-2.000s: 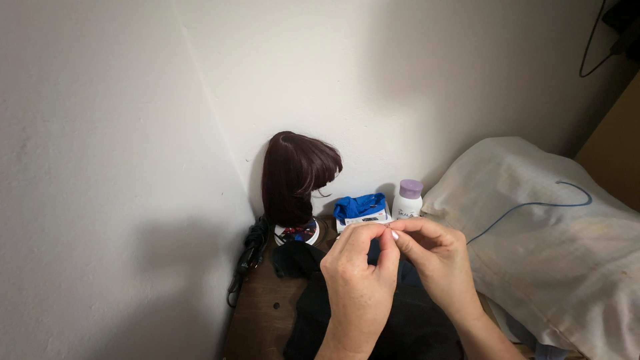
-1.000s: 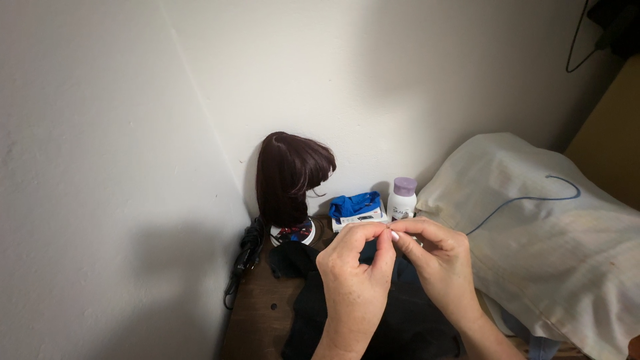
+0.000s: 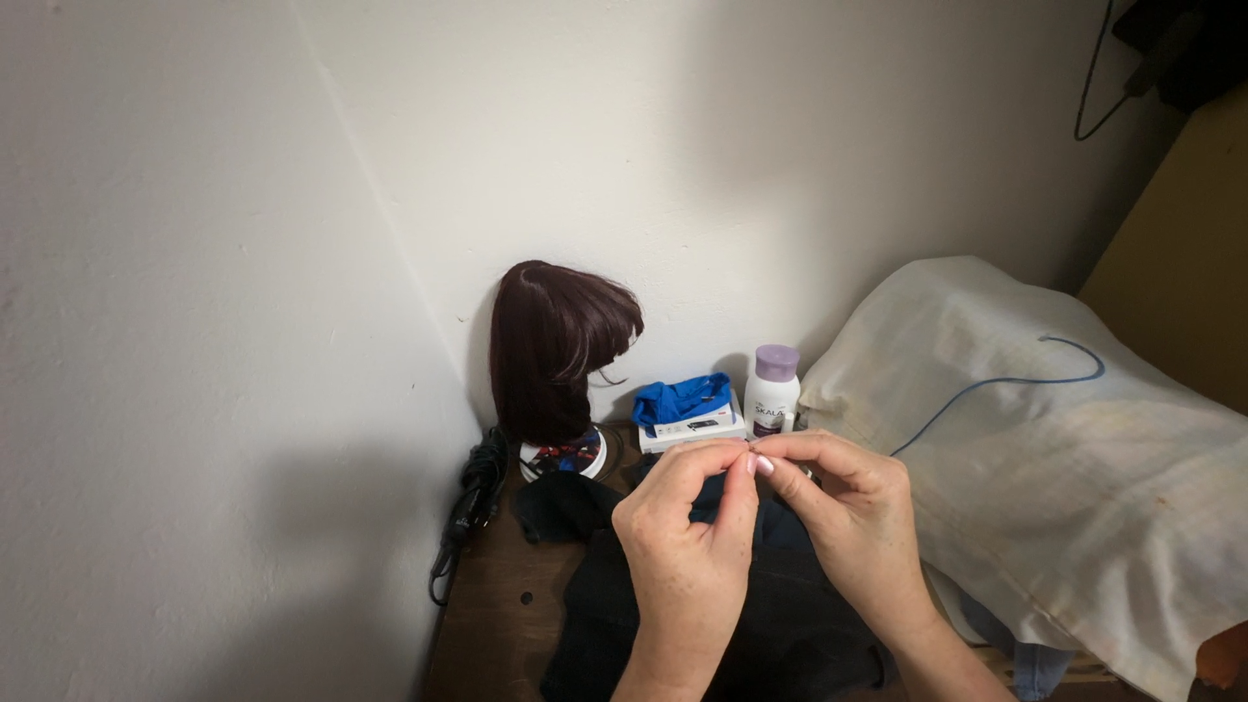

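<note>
My left hand (image 3: 687,526) and my right hand (image 3: 853,517) are raised in front of me, thumb and forefinger pinched on each, with the fingertips meeting. Something tiny and dark shows between the tips, too small to make out. Dark cloth (image 3: 780,604) lies beneath both hands. Behind them are white boxes (image 3: 690,434) topped by a crumpled blue cloth (image 3: 681,398), and a white Skala bottle (image 3: 771,400) with a purple cap.
A dark wig (image 3: 541,351) rests upright on a stand over a round white base (image 3: 595,456). Coiled black cable (image 3: 475,492) hangs at the left edge of the wooden tabletop (image 3: 487,604). On the right, a pale cloth (image 3: 1024,468) covers something bulky, with a thin blue cord (image 3: 985,382) across it.
</note>
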